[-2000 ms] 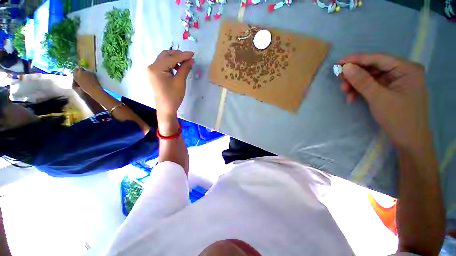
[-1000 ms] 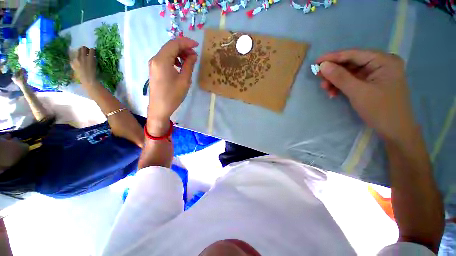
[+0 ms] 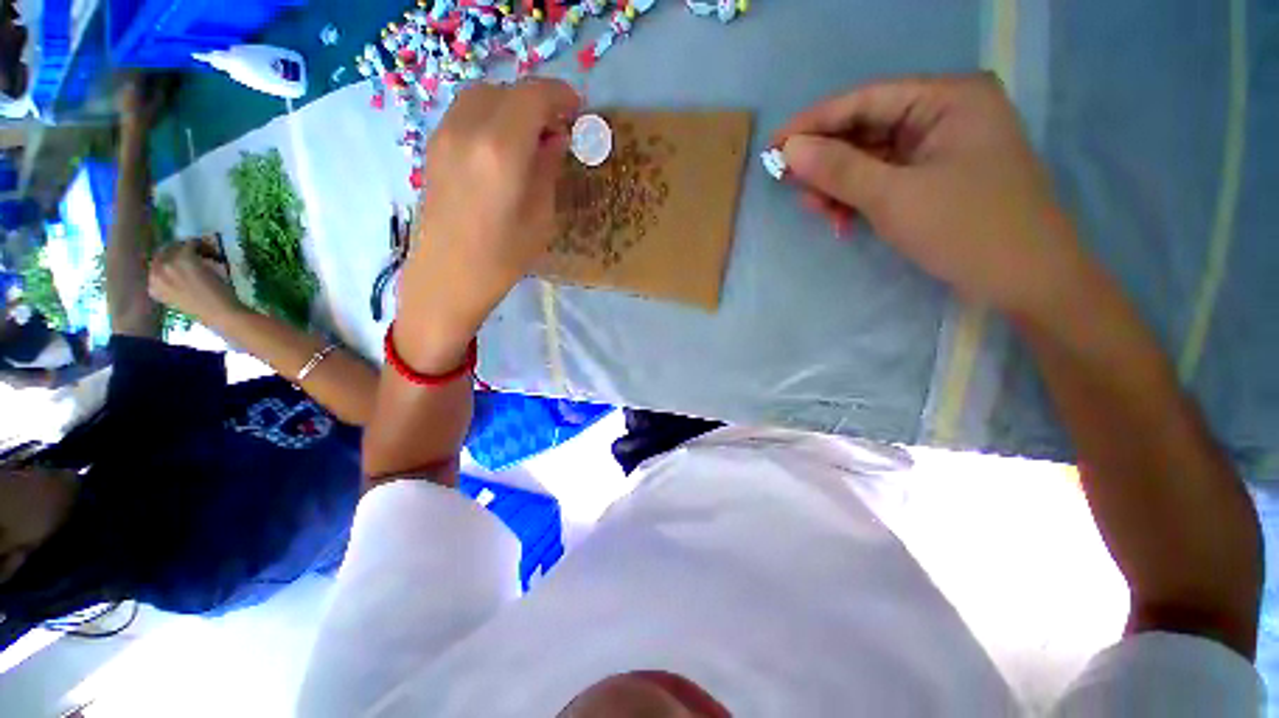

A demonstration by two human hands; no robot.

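Observation:
My left hand [image 3: 484, 197] is over the left part of the brown cardboard [image 3: 708, 225]. Its bunched fingertips are at the left edge of a white disc [image 3: 592, 139], possibly glue. Whether they hold a small part is hidden. Brown dabs [image 3: 617, 211] surround the disc on the cardboard. My right hand [image 3: 912, 183] is right of the cardboard, thumb and forefinger pinching a small white part [image 3: 774, 163] above the grey sheeting.
A pile of red-and-white pieces [image 3: 463, 42] lies beyond the cardboard. Pliers [image 3: 384, 281] lie at its left, partly hidden by my arm. A white bottle [image 3: 262, 68] lies at the far left. A neighbour's hand [image 3: 197, 281] is near green foliage [image 3: 275, 232].
The view has shifted left and farther out, bringing the bottle and more of the pile into view. My left hand has moved over the cardboard to the disc. My right hand still pinches its part.

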